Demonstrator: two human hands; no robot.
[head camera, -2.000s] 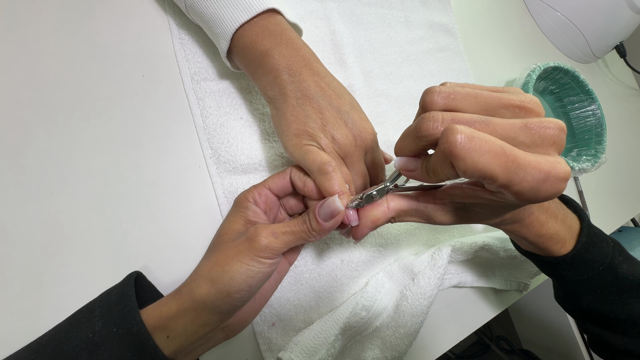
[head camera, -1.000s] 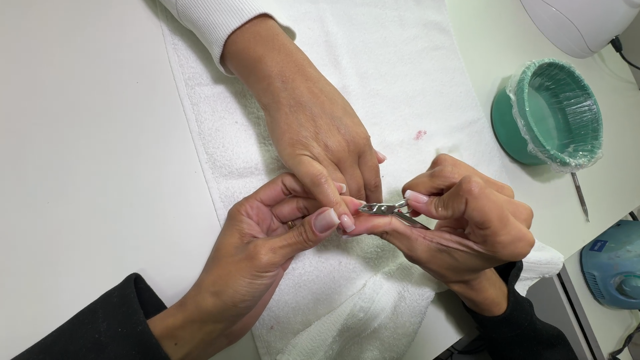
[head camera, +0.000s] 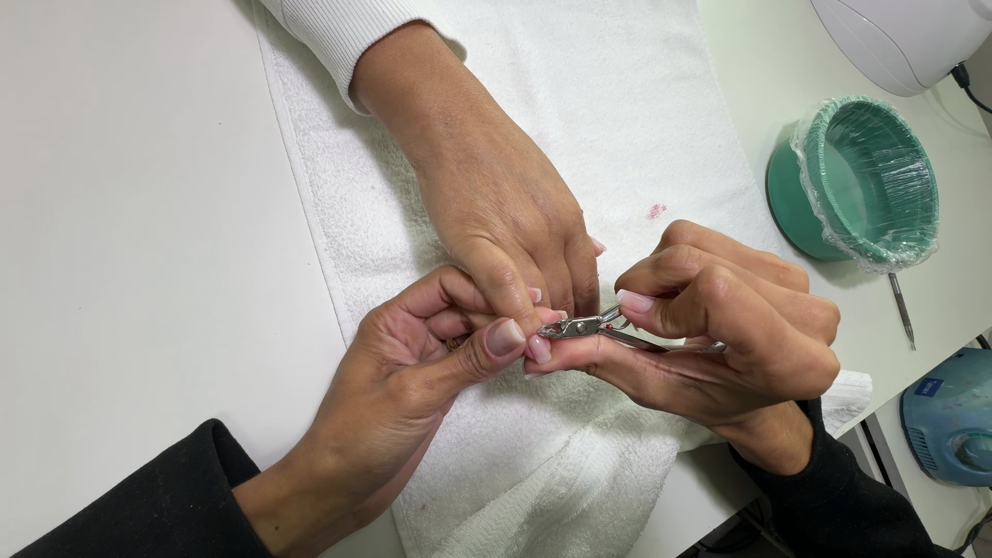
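My left hand (head camera: 411, 380) grips a finger of another person's hand (head camera: 504, 194) between thumb and fingers. That hand lies palm down on a white towel (head camera: 620, 101), its wrist in a white ribbed cuff. In my right hand (head camera: 721, 333) is a pair of metal cuticle nippers (head camera: 581, 327), the handles between thumb and palm. The nipper jaws touch or nearly touch the skin beside the held finger's nail (head camera: 539, 349); whether they are closed on it I cannot tell. My right index finger lies under that fingertip.
A green bowl (head camera: 790, 194) lined with clear plastic stands at the right on the white table (head camera: 139, 194). Beside it lies a thin metal tool (head camera: 903, 310). A white device (head camera: 891, 39) with a cord is at the top right, a blue device (head camera: 949, 418) lower right. The towel has a small red mark (head camera: 657, 211).
Two seconds ago my right hand was higher and covered part of the green bowl; it has since come down. The nippers, slanted then, now lie nearly level at the fingertip. My left hand keeps its hold.
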